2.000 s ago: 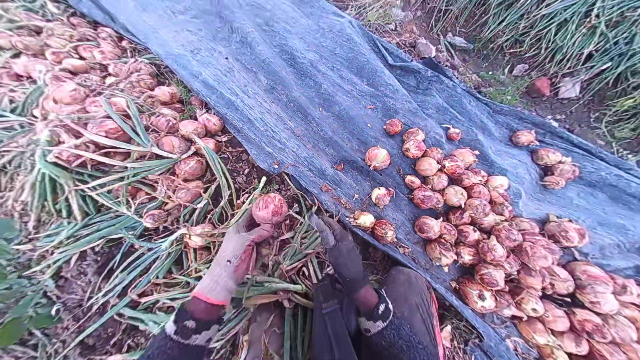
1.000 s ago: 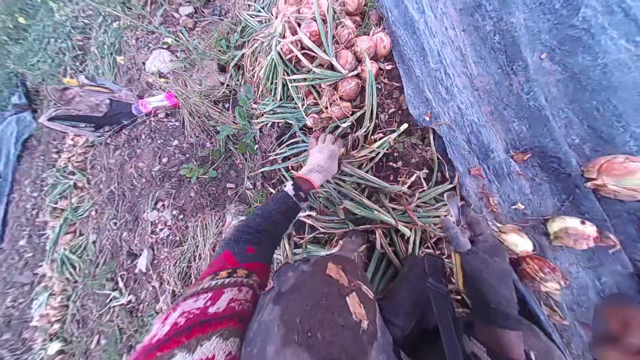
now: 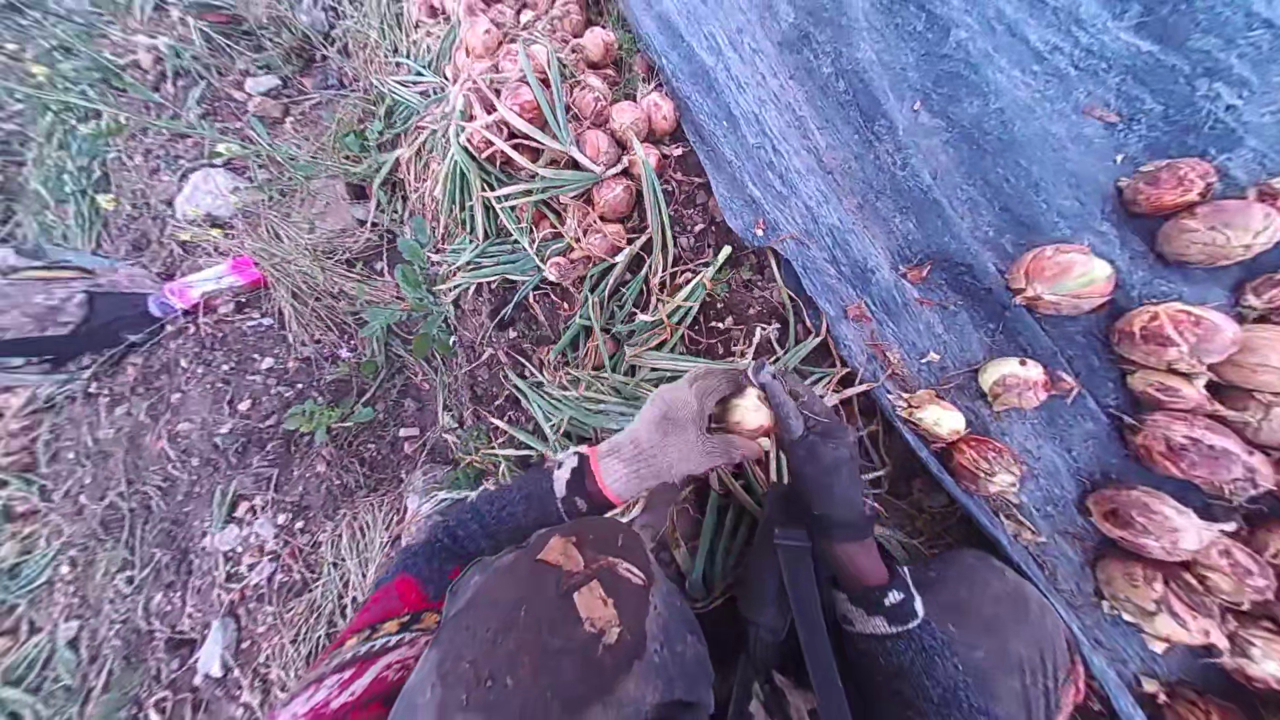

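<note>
My left hand [image 3: 680,430], in a pale knit glove with a red-edged cuff, is closed around a pale onion [image 3: 748,412]. At the onion's right side is my right hand [image 3: 825,455], in a dark glove; something small and grey, perhaps a blade, shows near its thumb, too unclear to name. Cut green onion leaves [image 3: 600,395] lie under and around both hands. Beyond them rests a heap of onions with their tops [image 3: 600,148]. More onions, without long leaves [image 3: 1175,335], lie on the blue-grey sheet [image 3: 850,170] to the right.
My knees frame the work spot, with a dark strap [image 3: 808,620] hanging between them. Bare soil with weeds and a pale stone [image 3: 210,193] spreads on the left. A dark cloth item [image 3: 70,310] with a bright pink piece [image 3: 215,283] lies at the left edge.
One second ago my left hand was down at the leaves near the heap, apart from the right. It has come back beside my right hand with an onion in it. The view has swung left since the oldest frame.
</note>
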